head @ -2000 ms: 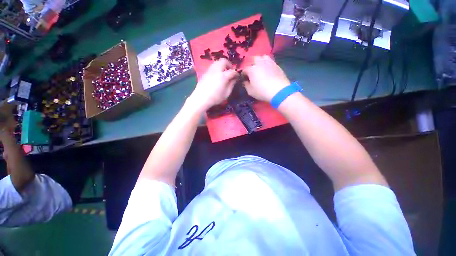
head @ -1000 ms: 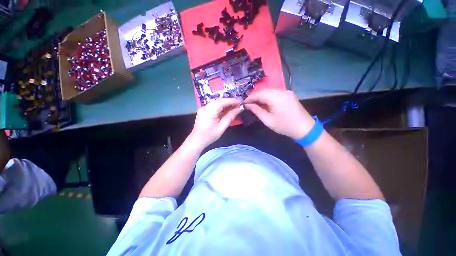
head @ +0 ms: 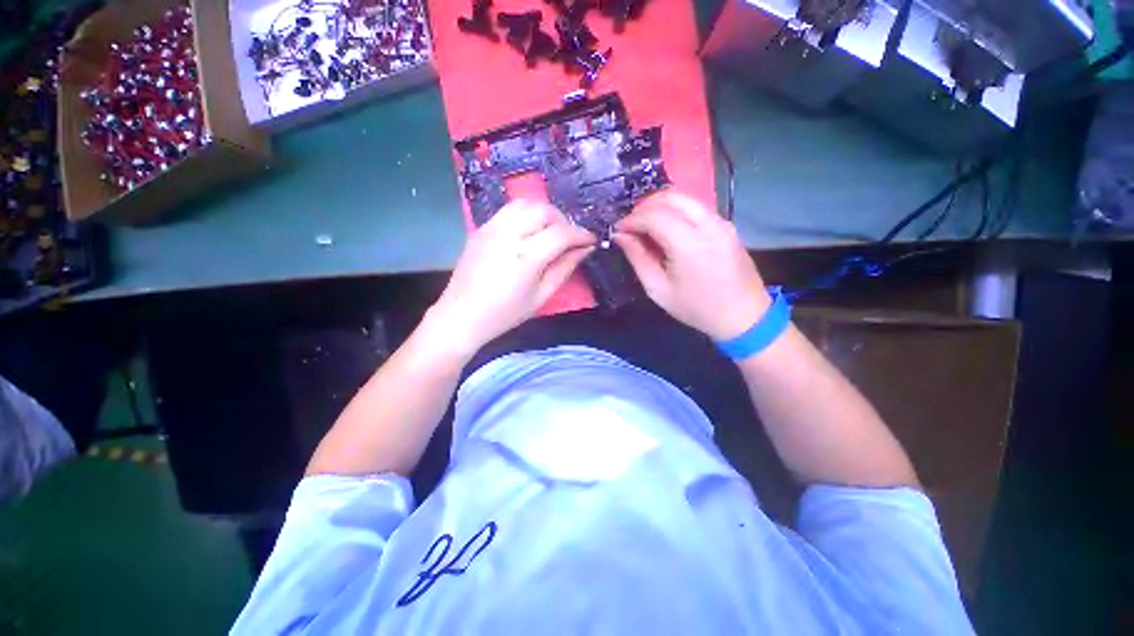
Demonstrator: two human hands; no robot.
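A black gun-shaped housing (head: 575, 172) lies open side up on the red mat (head: 672, 106), its grip pointing towards me. My left hand (head: 512, 263) and my right hand (head: 696, 267) meet over the top of the grip, fingertips pinched close together. A tiny pale, shiny spot shows between the fingertips; it is too small to tell what it is or which hand holds it. The fingers hide part of the housing. A loose pile of small black moulded parts (head: 566, 35) lies at the mat's far end.
A brown carton (head: 226, 131) of red-and-silver parts and a white tray (head: 255, 93) of small metal parts stand at left. Two white-grey feeder boxes (head: 951, 106) with dark cables stand at right. A person's sleeve (head: 27, 435) shows at the left edge.
Since the oldest frame, my hands have moved from the mat's far part to the housing's grip. More of the housing shows. The view has shifted, so the bench items sit farther left and higher.
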